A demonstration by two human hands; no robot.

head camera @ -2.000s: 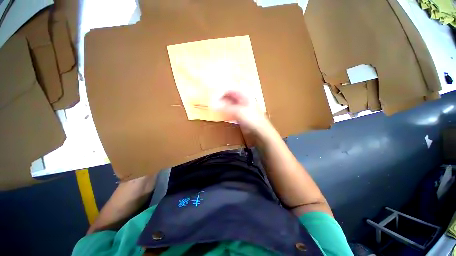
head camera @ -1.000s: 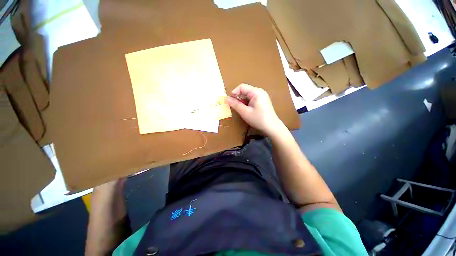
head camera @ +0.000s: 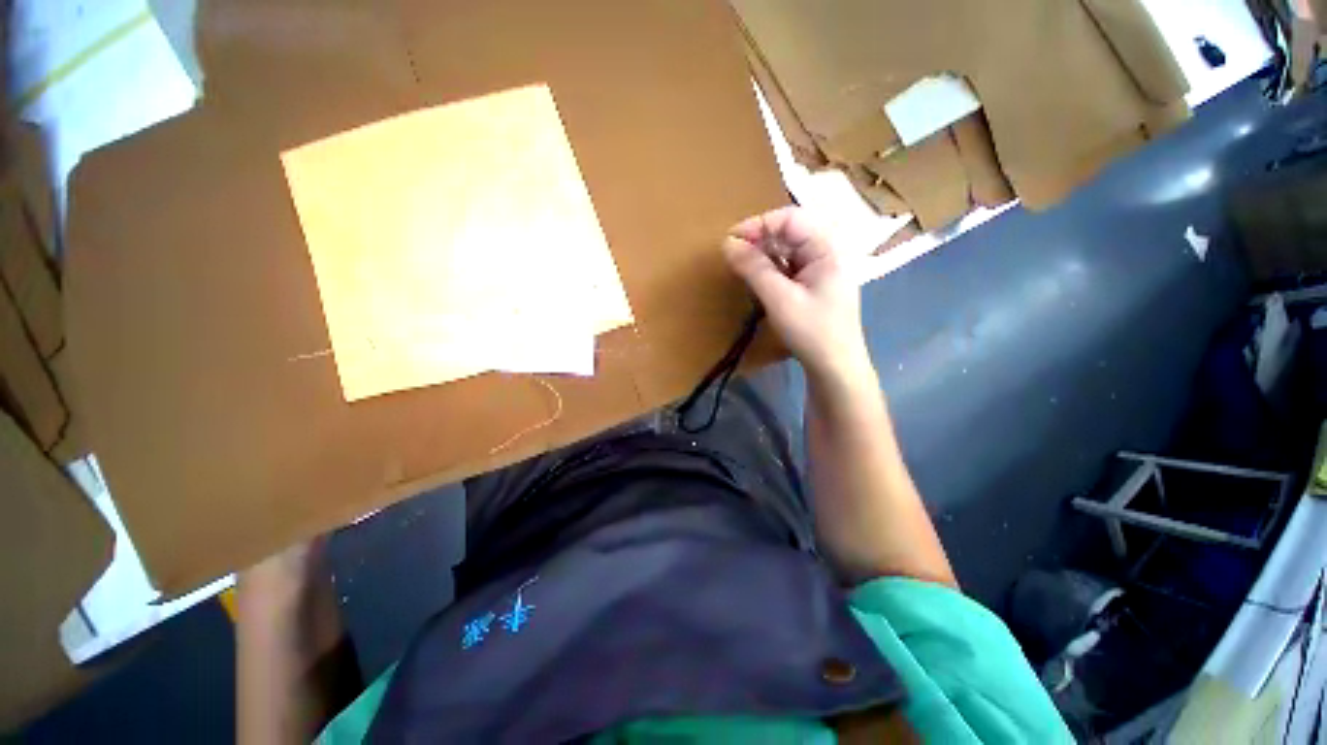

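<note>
A large brown garment panel (head camera: 189, 291) lies in front of me, its near edge reaching over the table edge toward my lap. A pale yellow-orange square (head camera: 451, 218) lies on it, with a small white piece (head camera: 560, 354) showing at its lower right. Fine thread tails (head camera: 550, 415) lie on the brown cloth below and left of the square. My right hand (head camera: 793, 277) is above the panel's right edge, fingers curled together around something mostly hidden; a black cord loop (head camera: 713, 396) hangs from it. My left hand is hidden under the panel; only the forearm shows.
Stacked brown panels (head camera: 1077, 102) with a notched cutout lie to the right, and more brown panels (head camera: 37, 539) to the left. The white tabletop (head camera: 109, 604) shows at its edges. A grey metal stool frame (head camera: 1179, 502) stands on the dark floor at the right.
My right hand has moved right, off the yellow square to the panel's right edge, and the cord now shows as a loop. The panel and square appear further left in view.
</note>
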